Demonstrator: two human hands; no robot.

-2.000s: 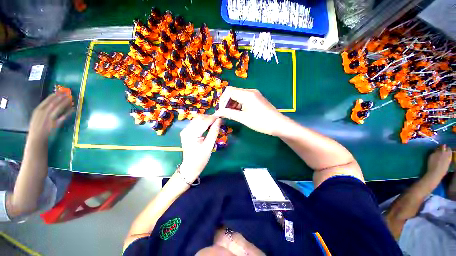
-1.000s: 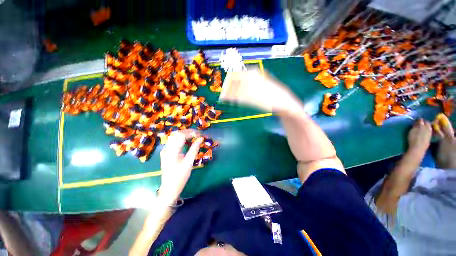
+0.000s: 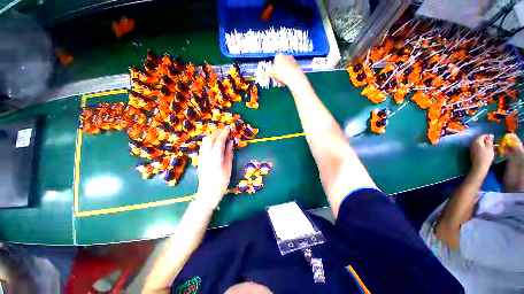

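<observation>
A big pile of orange and black figures (image 3: 172, 109) lies inside the yellow lines on the green bench. My left hand (image 3: 216, 158) rests at the pile's near right edge, back up; whether its fingers hold a figure is hidden. My right hand (image 3: 283, 69) is stretched forward to the loose bundle of white sticks (image 3: 264, 74) in front of the blue tray; its fingertips touch the bundle's right side, and its grip is too small to tell. A small group of figures (image 3: 254, 177) with white and purple-looking undersides lies near my body, right of my left hand.
The blue tray (image 3: 272, 54) of white sticks stands behind the bench edge. A heap of figures with sticks (image 3: 436, 80) lies at right, one such figure (image 3: 379, 121) apart from it. Another person's hands (image 3: 484, 150) are at the far right. A black plate (image 3: 17, 163) is at left.
My right hand has gone from beside my left hand forward to the stick bundle. My left hand has moved from near the small group up to the pile's edge. The camera view has shifted.
</observation>
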